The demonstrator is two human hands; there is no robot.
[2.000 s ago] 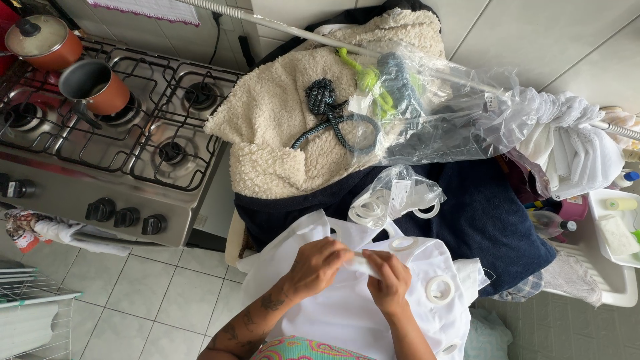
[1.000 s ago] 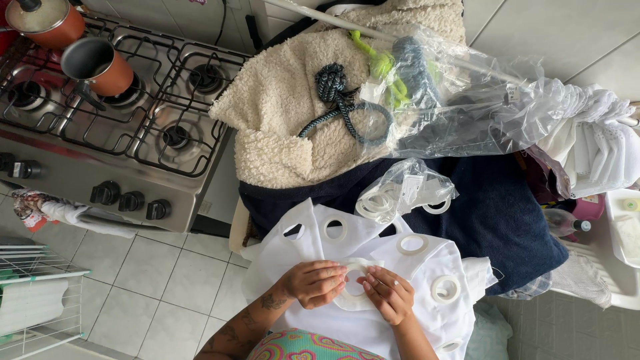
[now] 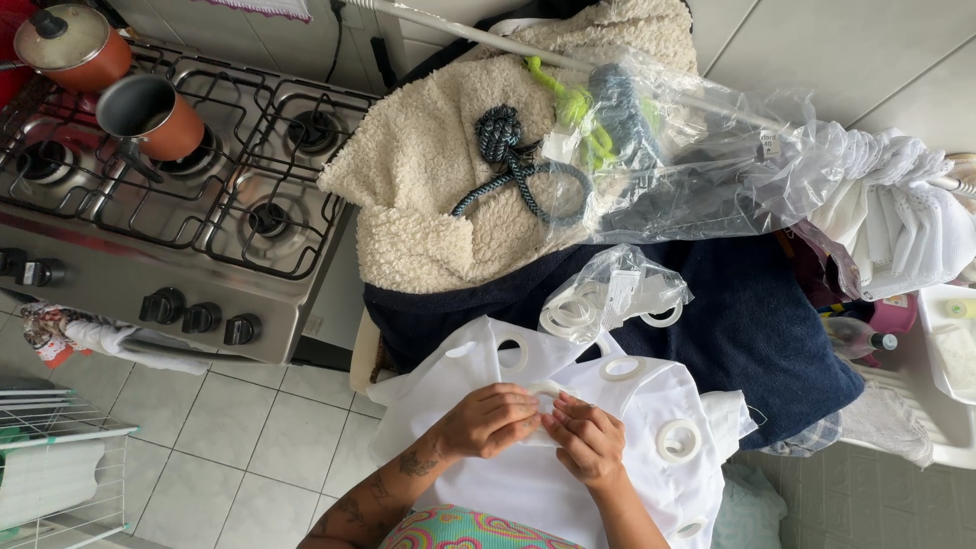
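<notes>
White fabric with round eyelet holes, apparently a curtain [image 3: 473, 358], lies across my lap and over the navy cloth [image 3: 732, 335]. My left hand [image 3: 492, 419] and my right hand [image 3: 583, 438] pinch a white plastic grommet ring [image 3: 543, 389] from both sides at the fabric's top edge. More white rings are set in the fabric, one [image 3: 678, 441] right of my right hand and another [image 3: 622, 368] above it. Some other holes show no ring. A clear plastic bag of white rings [image 3: 572, 309] rests on the navy cloth, with one ring [image 3: 662, 311] at its right side.
To the left stands a gas stove [image 3: 229, 252] with an orange pot [image 3: 156, 118] and a lidded pot [image 3: 69, 46]. Ahead lie cream fleece [image 3: 427, 152], a rope toy [image 3: 499, 137] and clear plastic packaging [image 3: 709, 191]. A rod [image 3: 473, 34] crosses above. A drying rack [image 3: 61, 435] is lower left.
Both hands have stayed together at the fabric's edge and now hold the ring a little higher than one second ago. The ring was seen more face-on then.
</notes>
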